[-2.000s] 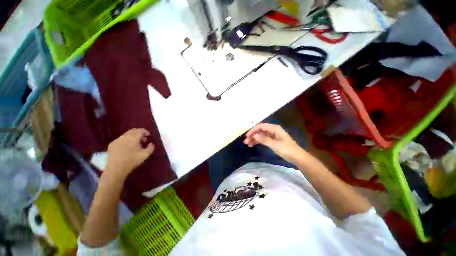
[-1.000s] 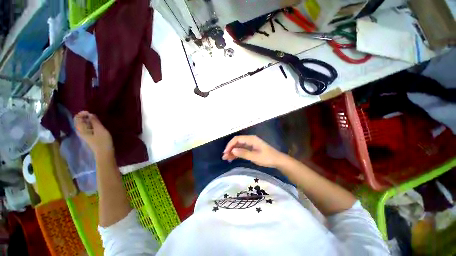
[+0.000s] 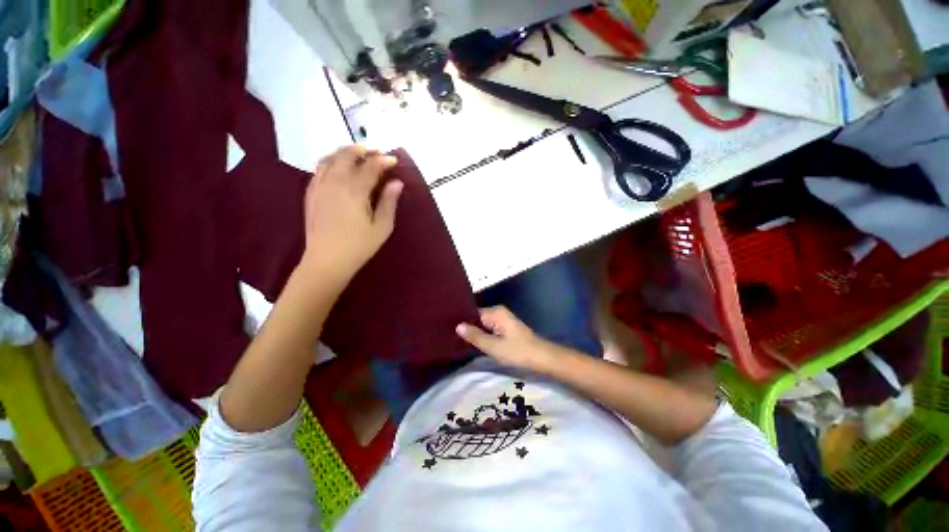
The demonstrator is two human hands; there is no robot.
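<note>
A maroon fabric panel lies across the white table's front edge and hangs towards my lap. My left hand is on its upper part, near the machine; whether the fingers pinch it is unclear. My right hand holds its lower right corner between thumb and fingers. More maroon cloth lies along the left of the table, with thin grey-blue pieces beside it. The sewing machine's needle area is lit, above and beyond my left hand.
Black shears lie right of the needle area. Red-and-green scissors lie beside a white card. A red basket with offcuts stands at right. Green baskets are below left. The table edge runs across in front of me.
My left hand has moved right and up from the cloth at left. A maroon panel now lies in front of me. My right hand, empty before, now holds its corner.
</note>
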